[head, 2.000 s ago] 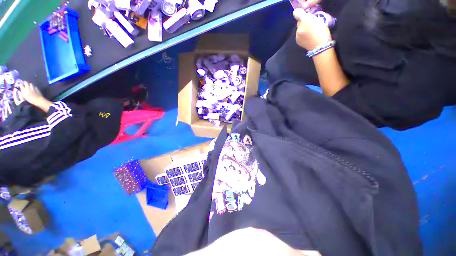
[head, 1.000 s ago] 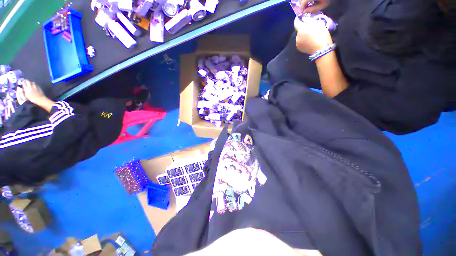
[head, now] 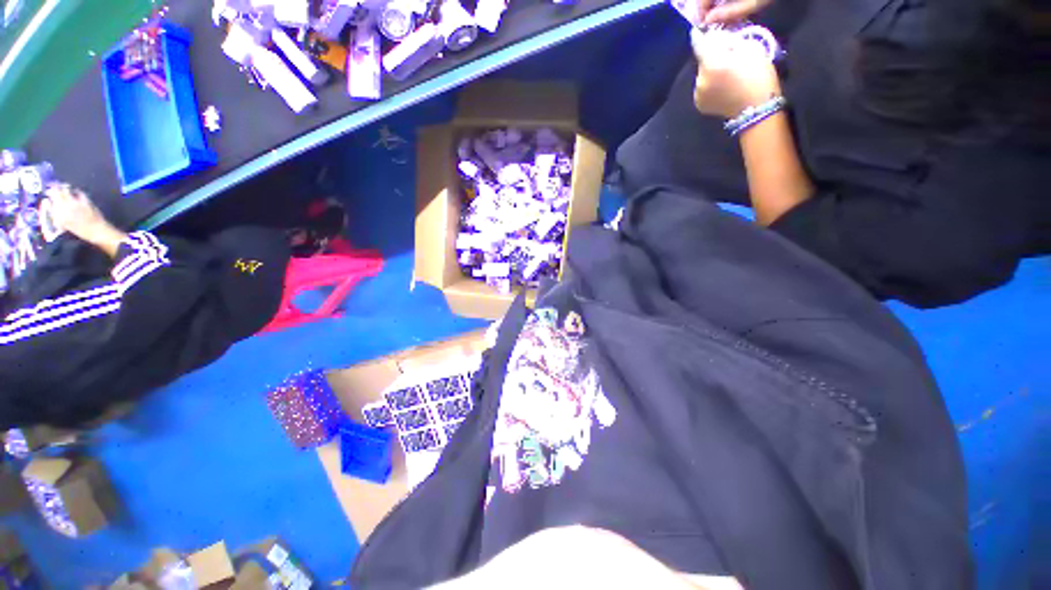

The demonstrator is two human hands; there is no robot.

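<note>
Neither of my hands is in view; a pale, out-of-focus shape at the bottom edge cannot be made out. My dark jacket fills the lower middle. In front of it stands an open brown carton (head: 435, 219) heaped with pale lavender-white handle assemblies (head: 513, 213). More such assemblies (head: 364, 58) lie piled on the dark bench (head: 271, 129). A flat carton (head: 357, 504) on the floor holds white and dark grid-patterned parts (head: 426, 406), partly hidden by my jacket.
Another person at right, with a bracelet, holds a pale part in their hands (head: 735, 75). A striped sleeve (head: 69, 311) reaches to pale parts at left. A blue tray (head: 150, 127) is on the bench. A red stool (head: 329, 282), small blue bin (head: 367, 452), speckled basket (head: 304, 408) and cartons stand below.
The view has shifted very slightly. The other person's hands at upper right have moved a little to the right and down with the pale part. My hands are out of view throughout.
</note>
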